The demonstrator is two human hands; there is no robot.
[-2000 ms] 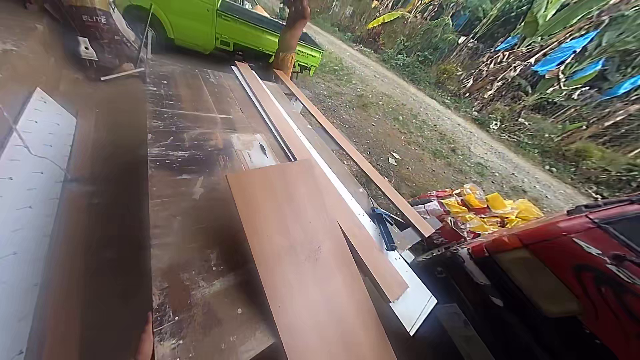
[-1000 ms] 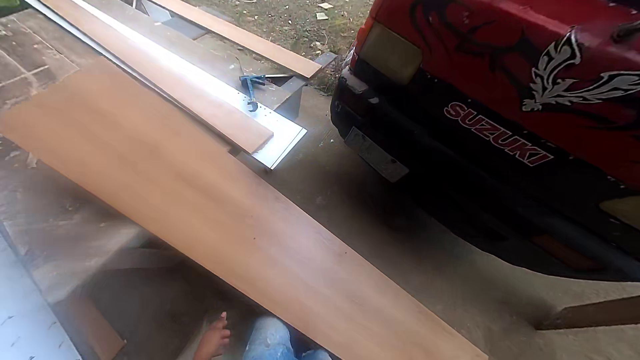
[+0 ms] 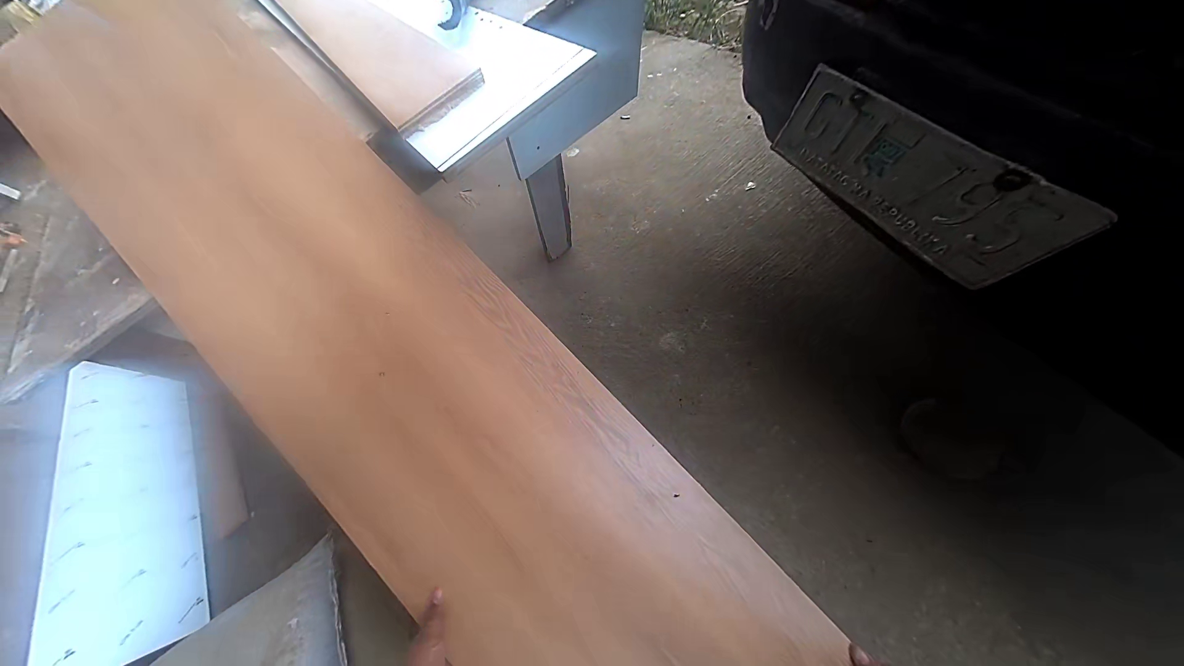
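Observation:
A long, wide wood-grain board (image 3: 407,342) runs from the upper left to the bottom of the head view. At its left edge, low in the view, my left hand (image 3: 428,634) grips it, with one finger lying on the face. My right hand (image 3: 862,656) holds the right edge near the bottom; only a fingertip or so shows. The board's upper part lies over or close above the work table (image 3: 74,287). Beside it, a narrower wood-grain strip (image 3: 398,60) rests on a white panel (image 3: 518,88).
The dark front of a vehicle (image 3: 925,83) with a licence plate (image 3: 943,176) stands at the right. A table leg (image 3: 550,208) meets the concrete floor (image 3: 647,361). At the lower left are a white sheet with printed marks (image 3: 125,518) and a greyish panel (image 3: 268,615).
Two seconds ago the wide board lay on the table beside the strips; now both my hands hold its near end. The view has swung down and closer to the vehicle.

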